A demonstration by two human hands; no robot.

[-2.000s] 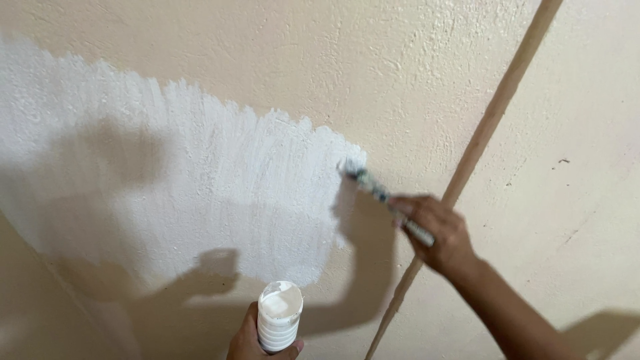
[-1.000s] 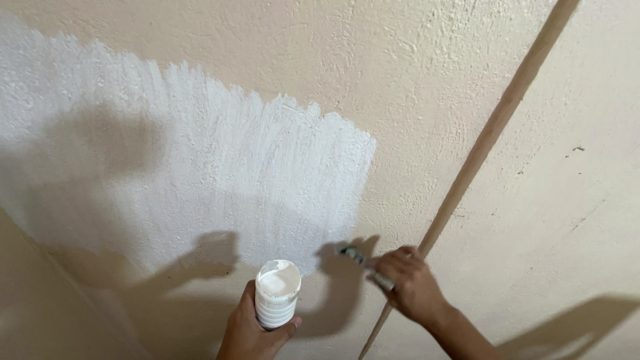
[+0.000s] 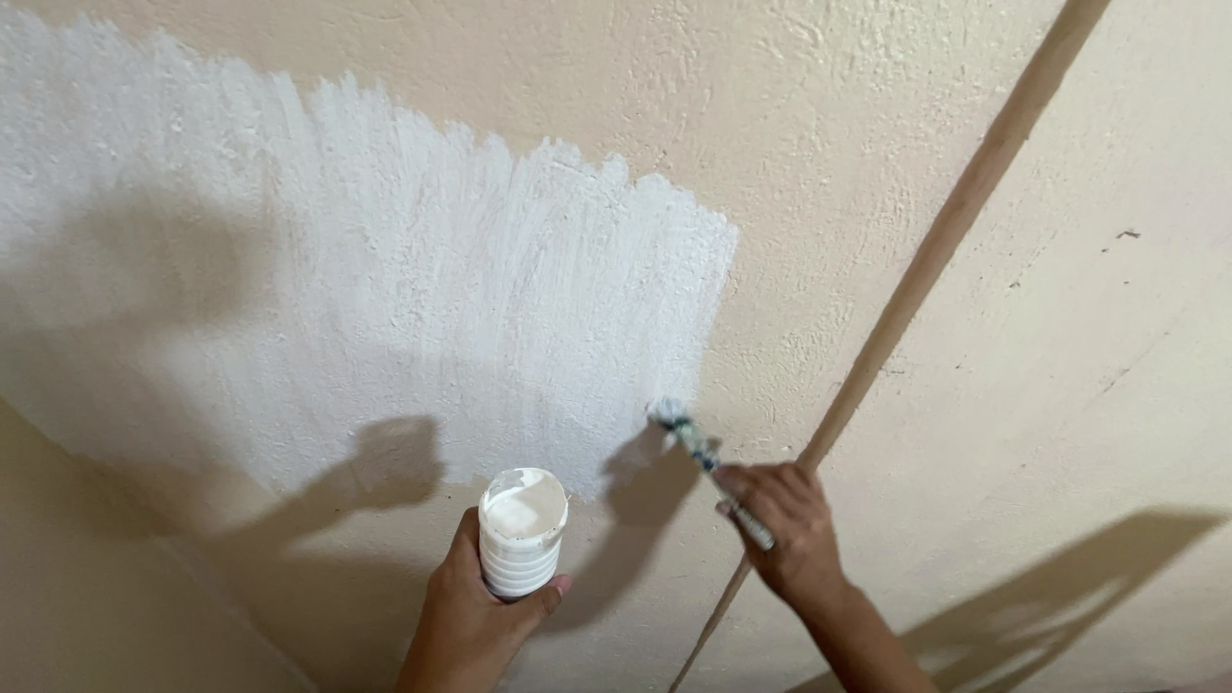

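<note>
My left hand (image 3: 486, 602) grips a ribbed white plastic container (image 3: 521, 558), held with its open top toward me and white paint (image 3: 525, 510) inside. To its right, my right hand (image 3: 789, 525) is closed around the handle of a paintbrush (image 3: 703, 450) with paint-smeared sides. The bristles point up and left, at the lower right part of a white painted patch (image 3: 462, 279) on the beige wall. This patch has a jagged upper edge and visible brush streaks.
A thin brown strip (image 3: 924, 265) runs diagonally over the textured beige wall (image 3: 789, 125), passing behind my right hand. Farther right, the wall (image 3: 1088, 337) has small dark marks. Shadows of arms and hands fall across the surface. A corner line shows at lower left.
The brush went from the patch's upper right edge down to its lower right corner, and is now somewhat higher on the right side. The container remains in my left hand.
</note>
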